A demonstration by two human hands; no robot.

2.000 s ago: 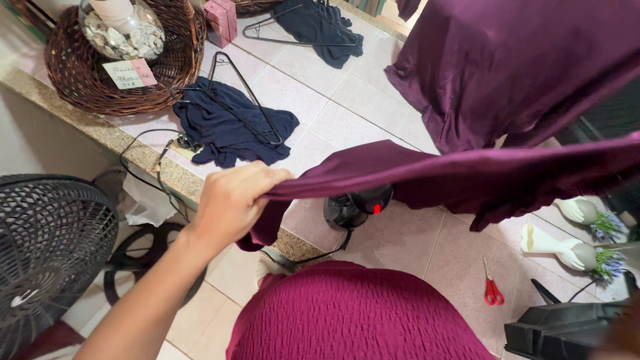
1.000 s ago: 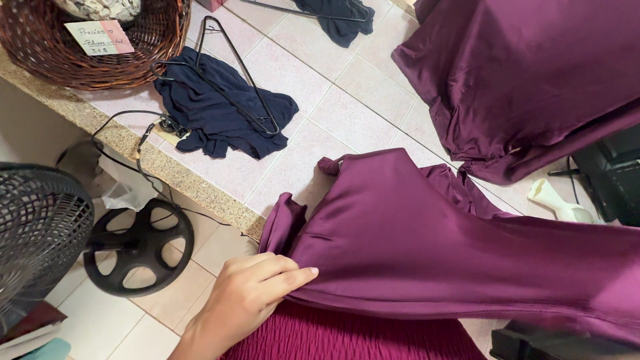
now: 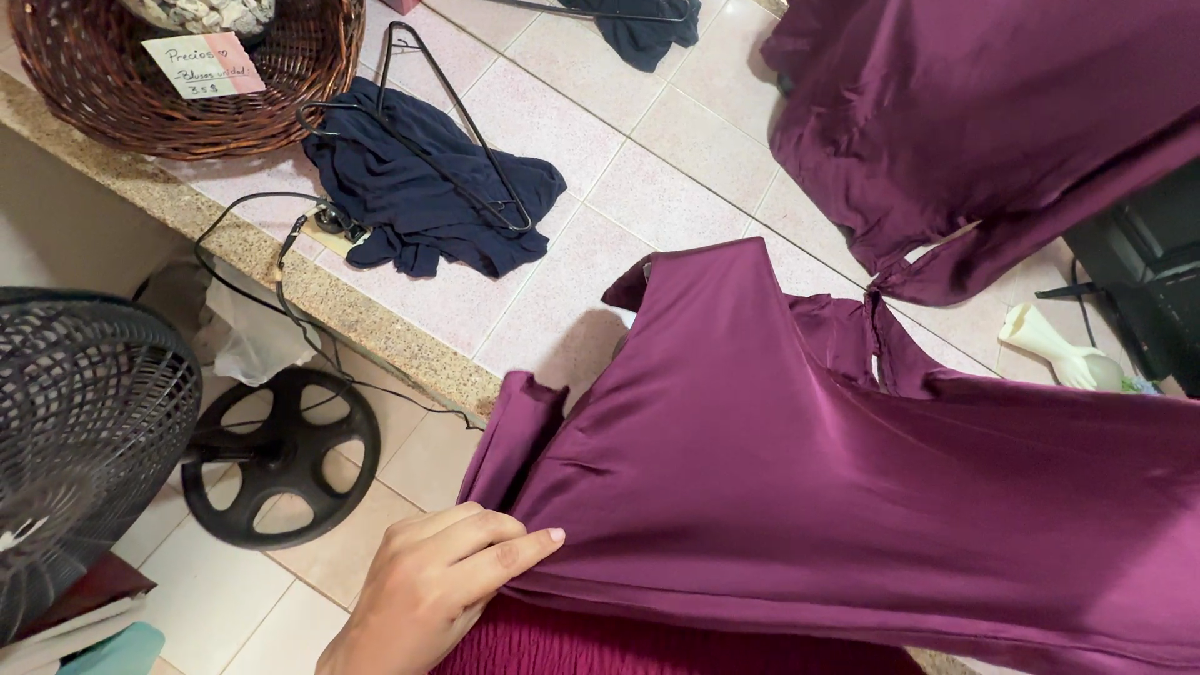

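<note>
My left hand (image 3: 450, 581) pinches the near left edge of a purple satin garment (image 3: 731, 422), thumb and fingers closed on the cloth. The garment stretches from that hand to the right edge of the view, lying partly over the tiled counter. My right hand is out of view. More purple satin cloth (image 3: 994, 122) is spread at the upper right, close to the garment's far edge. Below the held cloth shows a crinkled magenta garment (image 3: 656, 642). A black hanger (image 3: 450, 141) rests on dark navy cloth (image 3: 431, 206) at the upper left.
A brown wicker basket (image 3: 309, 56) with a handwritten price card (image 3: 203, 66) sits on the counter, its stone edge (image 3: 375, 319) running diagonally. A black fan (image 3: 84, 441) and its round base (image 3: 281, 459) are at left. A white hand-shaped holder (image 3: 1059, 347) lies near a black object (image 3: 1144, 253) at right.
The garment, a narrow raised band two seconds ago, is now spread wide, covering the red scissors and black device seen then. My left hand is lower, still gripping its edge.
</note>
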